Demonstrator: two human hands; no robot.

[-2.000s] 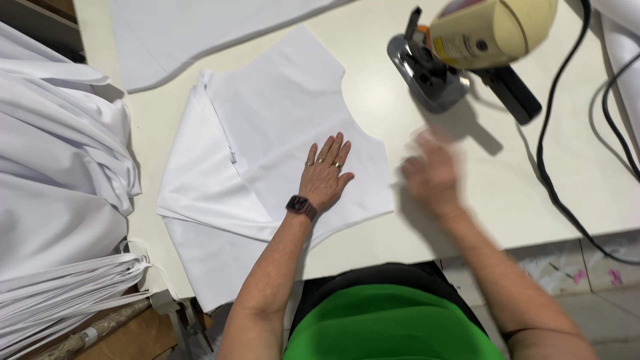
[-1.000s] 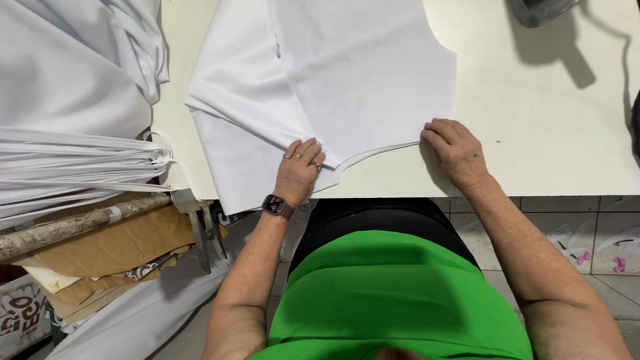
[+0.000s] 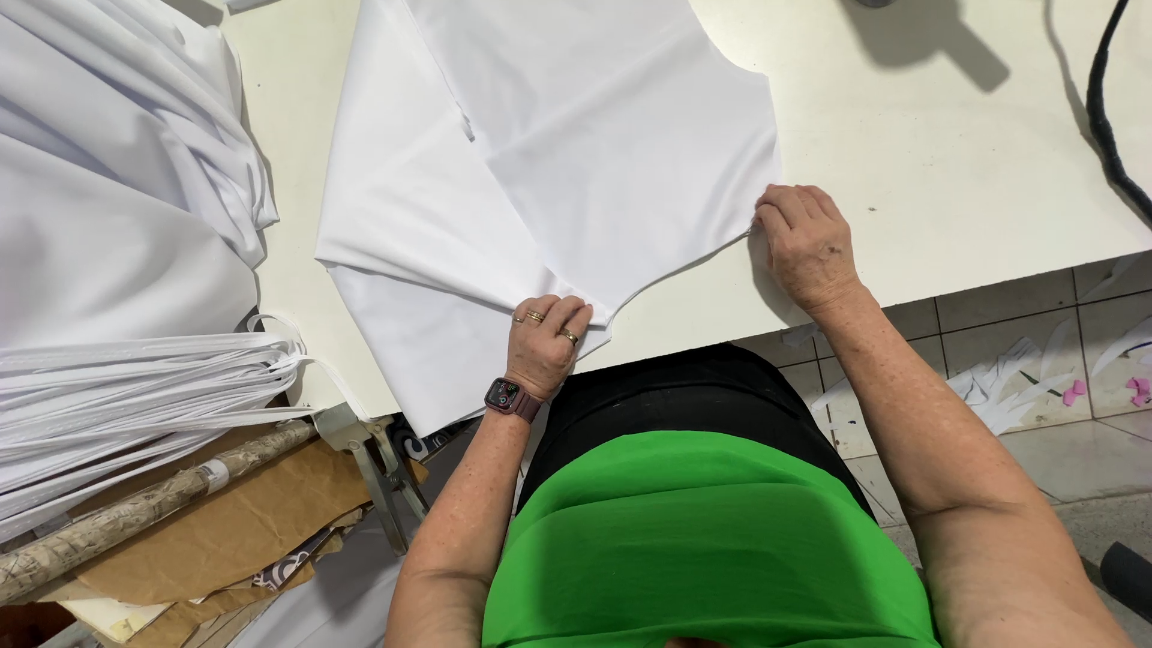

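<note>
A white fabric garment piece (image 3: 630, 126) lies on the pale tabletop, with a folded layer (image 3: 423, 198) across its left part and a small gathered spot along the fold's edge. My left hand (image 3: 544, 342), wearing rings and a smartwatch, pinches the lower corner of the folded layer near the table's front edge. At the right corner of the piece, my right hand (image 3: 804, 238) has its fingertips closed on the fabric's edge. The fabric between the hands curves along its lower border. Both thumbs are mostly hidden.
White fabric (image 3: 117, 180) is heaped at the left, above a bundle of white strips (image 3: 153, 378). Below are a patterned roll (image 3: 153, 504), brown paper (image 3: 243, 531) and a metal clamp (image 3: 373, 468) at the table edge. A black cable (image 3: 1100, 117) runs down the right side.
My left hand, flat on the fabric two seconds ago, has moved to the folded layer's lower corner. My right hand has come from beside the iron to the fabric's right corner. The view has shifted.
</note>
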